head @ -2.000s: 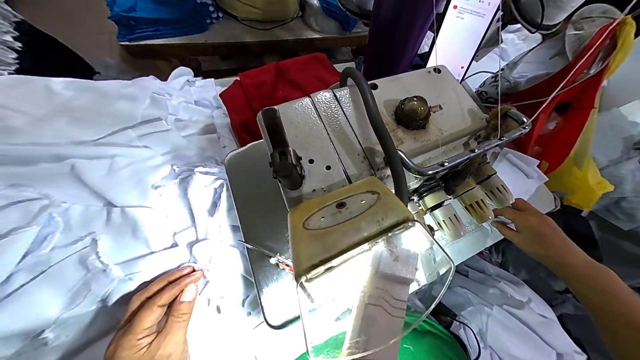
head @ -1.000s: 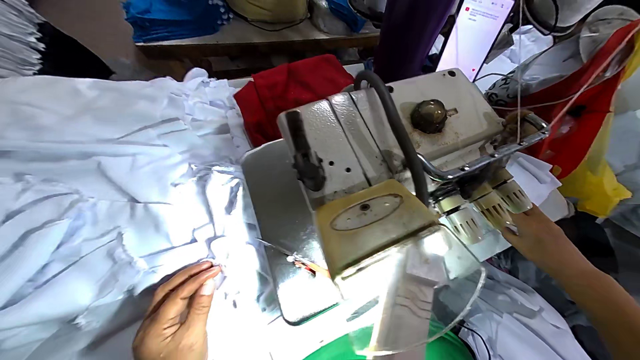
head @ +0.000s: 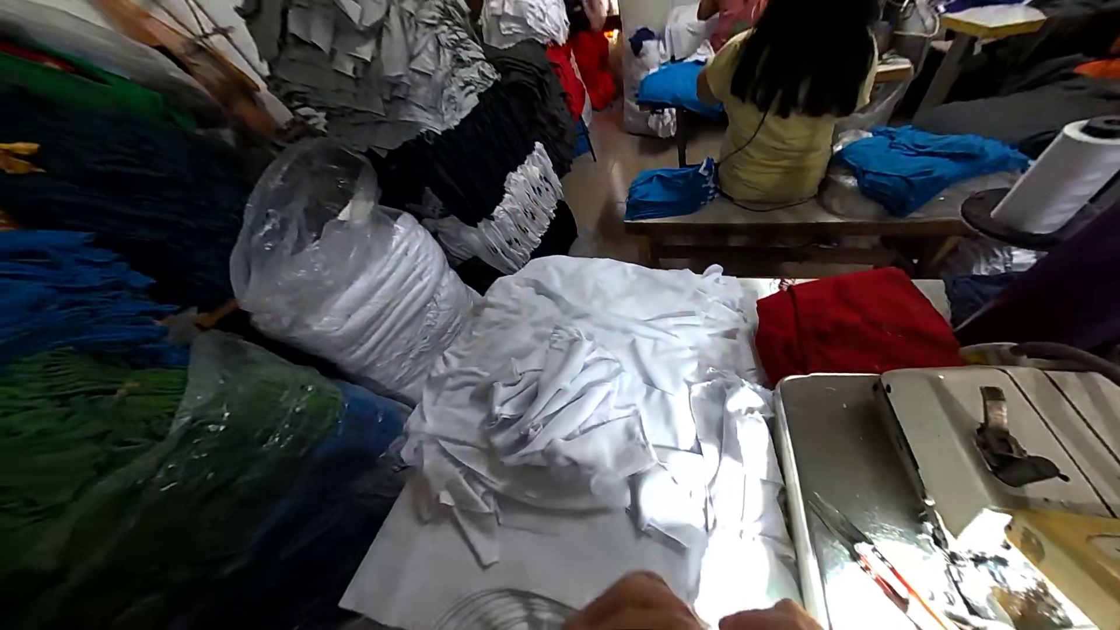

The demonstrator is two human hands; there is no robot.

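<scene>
At the bottom edge of the head view, only the knuckles of my left hand point(head: 637, 602) show, beside a pile of white fabric pieces point(head: 569, 420). More fingers appear just right of them; whether they belong to my right hand is unclear. What either hand holds is cut off by the frame. An overlock sewing machine point(head: 1006, 437) stands at the right, with its flat metal plate point(head: 831, 429) beside the fabric. On that plate lies a slim metal tool with red on it point(head: 884, 573), perhaps tweezers or snips.
Folded red fabric point(head: 857, 324) lies behind the machine. Left of the table are a clear bag of white pieces point(head: 359, 289) and heaps of green and blue cloth point(head: 87, 420). A person in yellow point(head: 779, 131) sits beyond a wooden bench point(head: 787, 214). A white thread cone point(head: 1063, 179) stands at right.
The view has swung far left and up. My left hand, earlier on the white fabric, is now mostly below the frame. My right hand is no longer seen at the machine's tension dials, which are out of view.
</scene>
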